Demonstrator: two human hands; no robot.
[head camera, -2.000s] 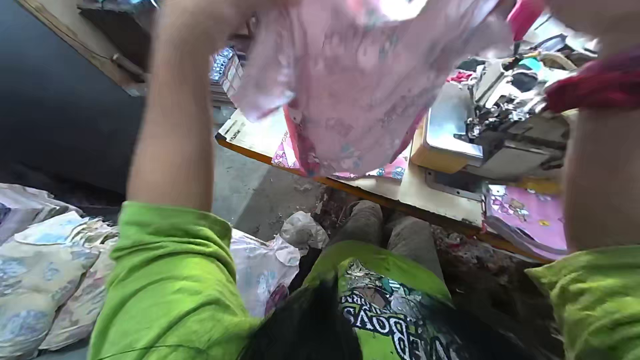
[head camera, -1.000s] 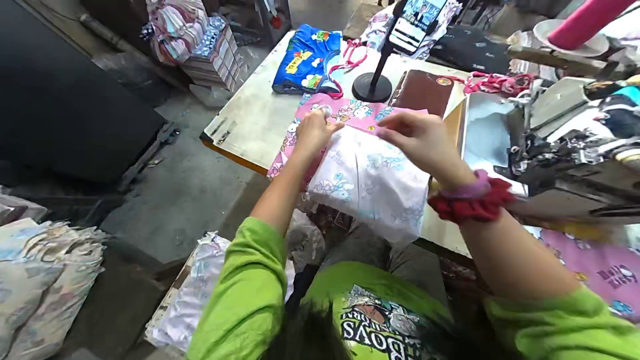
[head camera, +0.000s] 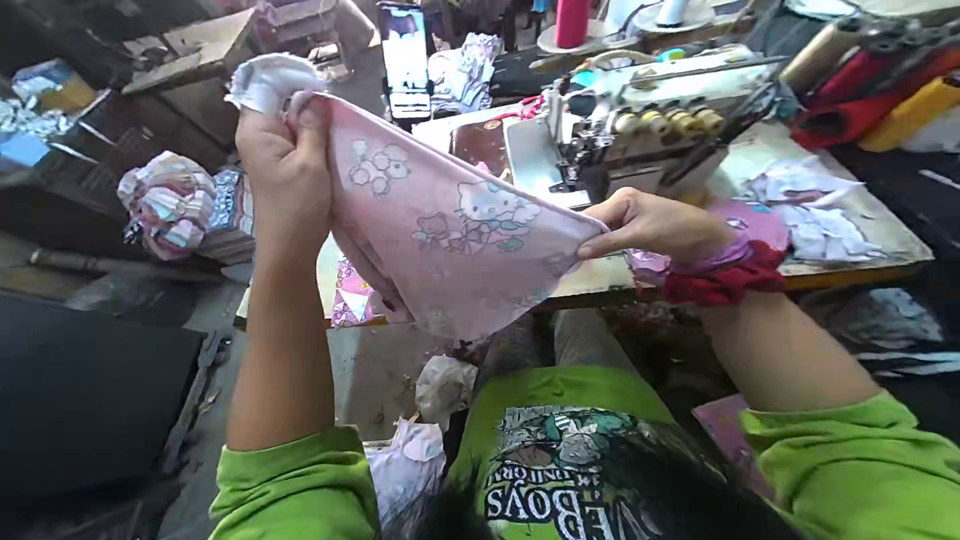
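Observation:
A pink printed fabric piece (head camera: 465, 232) with cartoon cats and bears is stretched in the air between my hands, above the table's front edge. My left hand (head camera: 289, 146), raised higher, grips its upper left corner, and a bunched white end of cloth sticks up over the fist. My right hand (head camera: 630, 225) pinches the right corner between thumb and fingers; a red scrunchie (head camera: 727, 277) is on that wrist. Behind the cloth is an overlock sewing machine (head camera: 630, 135). A pink printed cloth (head camera: 351, 296) lies at the table's left, partly hidden.
A phone on a stand (head camera: 407, 64) rises behind the cloth, beside a brown case (head camera: 480, 142). White fabric scraps (head camera: 825, 217) lie on the table at right. Thread cones (head camera: 574, 22) stand at the back. Bundled fabric stacks (head camera: 169, 202) are at left, and a crumpled plastic bag (head camera: 444, 386) is below.
Both hands have lifted from the table and moved apart. One second ago they were close together over a white and a pink cloth on the table. The view has shifted.

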